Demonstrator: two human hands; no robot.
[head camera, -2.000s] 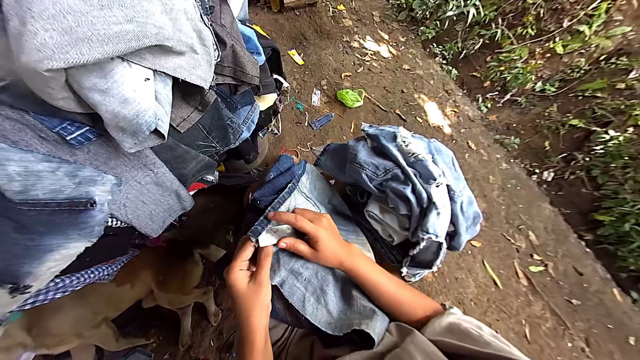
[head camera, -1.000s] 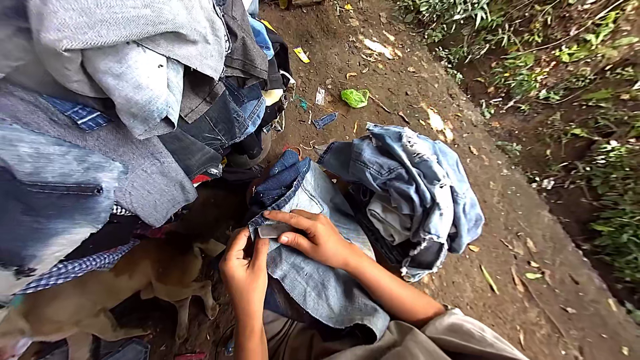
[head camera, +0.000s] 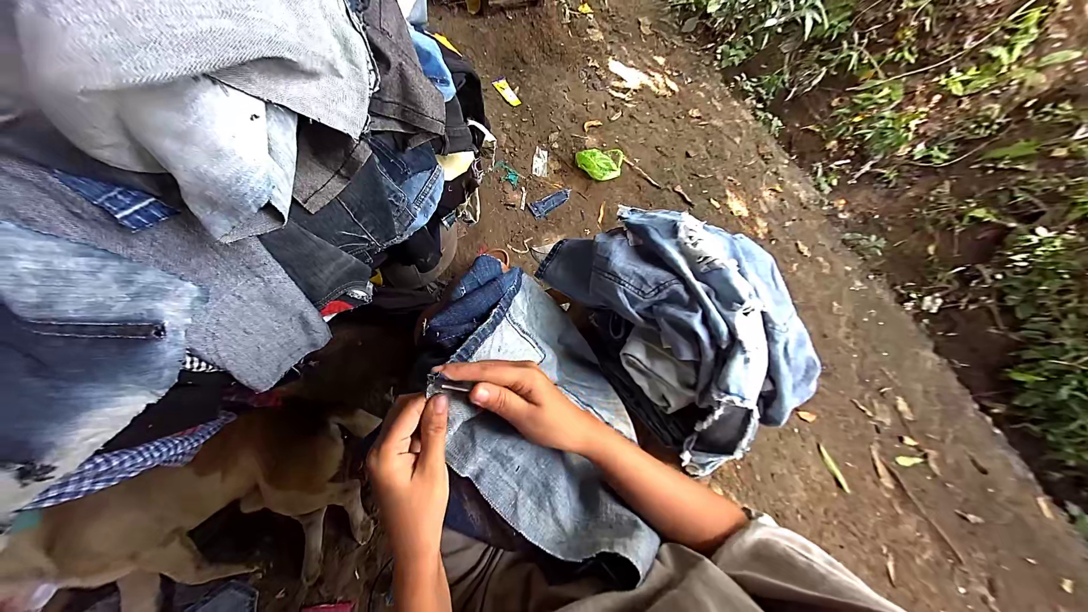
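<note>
Across my lap lies a piece of light blue denim (head camera: 544, 476) with a darker seam running up its left side. My left hand (head camera: 415, 455) pinches the seam's lower end between thumb and fingers. Just to the right, my right hand (head camera: 531, 404) holds a small thin metal blade (head camera: 456, 386) between thumb and forefinger, its tip at the seam. What kind of blade it is cannot be told. Folded dark blue denim (head camera: 472, 302) sits beyond my hands, touching the light piece.
A heap of denim and cloth pieces (head camera: 229, 178) rises at the left. A tan dog (head camera: 255, 459) is below it. Torn light blue jeans (head camera: 705, 314) lie right of my lap. Green plastic (head camera: 599, 164) and scraps litter the dirt ground. Plants (head camera: 1054, 340) grow along the right bank.
The blade shows as a wider grey shape between my fingers one second ago and as a thin sliver now. Both hands stay at the seam. The dog's head and body have shifted slightly.
</note>
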